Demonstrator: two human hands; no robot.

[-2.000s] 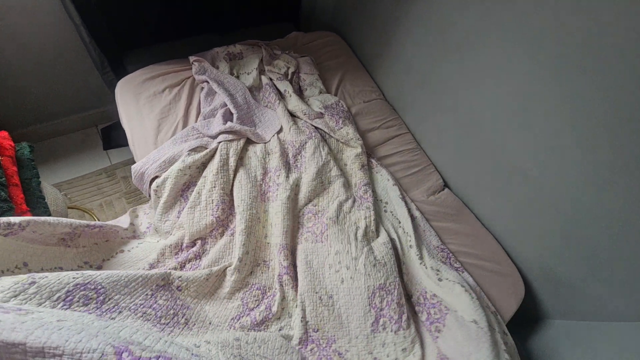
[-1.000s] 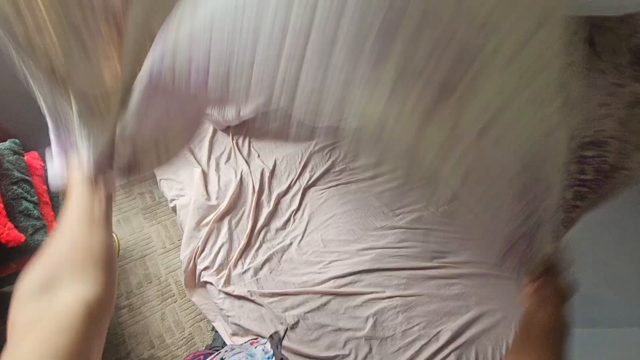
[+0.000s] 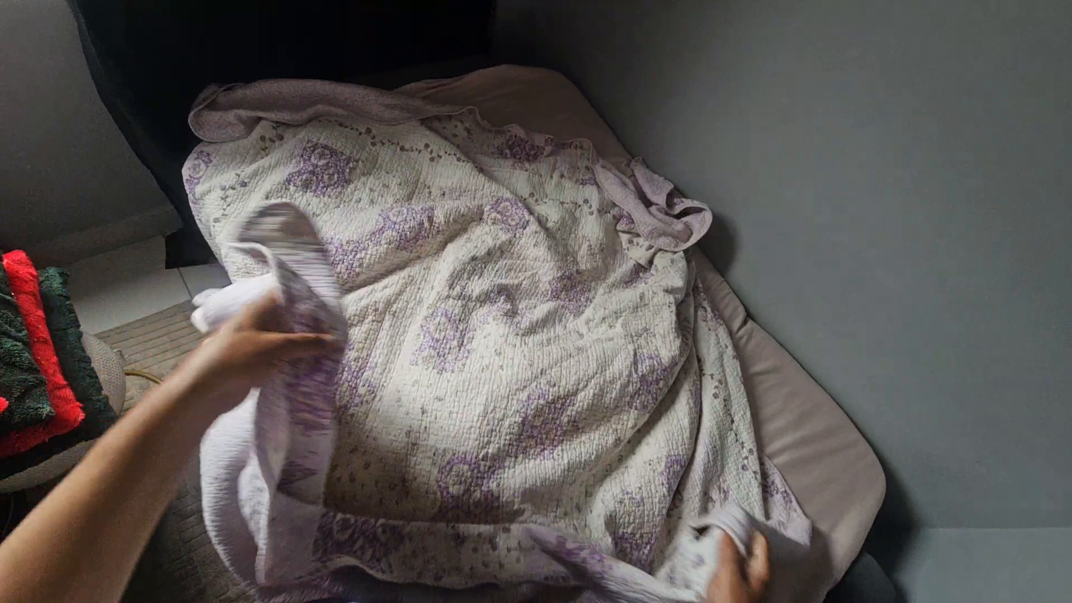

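A white quilt with purple flowers point(image 3: 502, 335) lies spread and wrinkled over a mattress with a pinkish fitted sheet point(image 3: 804, 419). My left hand point(image 3: 260, 335) grips a bunched edge of the quilt above the mattress's left side, slightly blurred by motion. At the lower right, my right hand point(image 3: 739, 565) is closed on another part of the quilt's near edge. Between the two hands the edge hangs in a raised band. The quilt's far edge is folded over, showing its plain mauve underside, and its far right corner is crumpled near the wall.
A grey wall point(image 3: 921, 251) runs along the mattress's right side. Dark fabric point(image 3: 293, 42) hangs behind the far end. On the left, red and dark green plush cloth point(image 3: 42, 360) rests on a rounded light seat, beside a woven rug point(image 3: 159, 343) on the tiled floor.
A second ago the quilt was lifted and blurred, with the sheet bare below; now it lies over most of the mattress. Both hands have come down with its edge. The view has shifted markedly.
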